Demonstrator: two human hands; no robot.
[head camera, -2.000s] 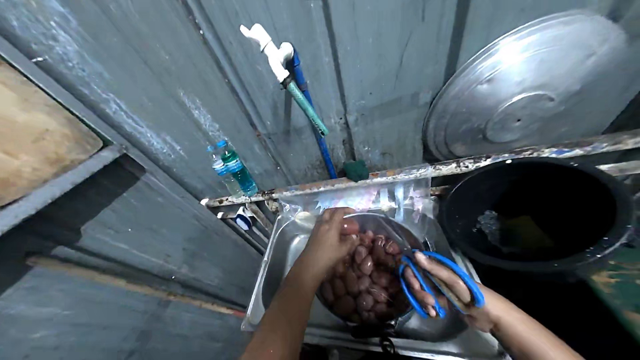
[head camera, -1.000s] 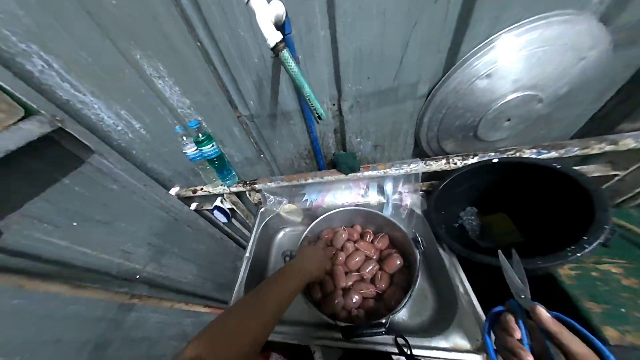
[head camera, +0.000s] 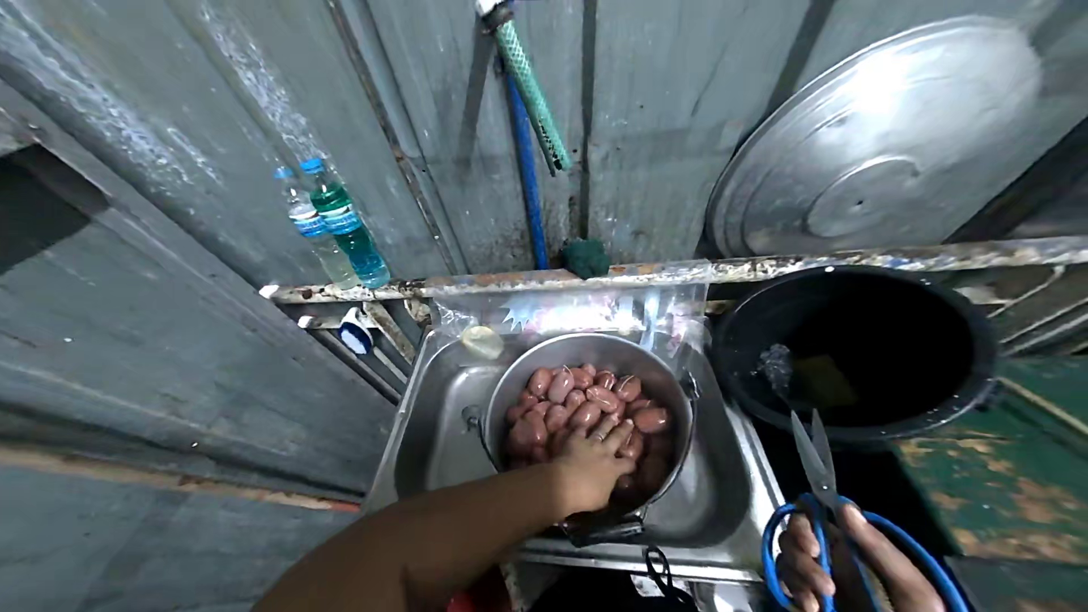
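Observation:
A metal pot (head camera: 677, 361) with a wire handle stands in a stainless steel sink (head camera: 442, 433). Smooth reddish-brown oval pieces of what looks like raw meat (head camera: 561, 387) fill it. My left hand (head camera: 592, 466) lies on these pieces at the pot's lower middle, fingers spread; whether it grips one cannot be seen. At the lower right, away from the pot, my right hand (head camera: 837, 552) holds blue-handled scissors (head camera: 818, 463), their blades pointing up and slightly apart.
Right of the sink is a black tub (head camera: 731, 374) with dark contents. Behind stand two plastic bottles (head camera: 348, 225) on a rusty rail (head camera: 765, 268), a green scrubber (head camera: 585, 257), a hanging green hose (head camera: 531, 93) and a large metal lid (head camera: 884, 144). A pale yellowish piece (head camera: 483, 342) lies at the sink's back left.
My right hand has moved from over the pot's right side to the lower right, still with the scissors. My left hand has shifted from the pot's left part to its lower middle.

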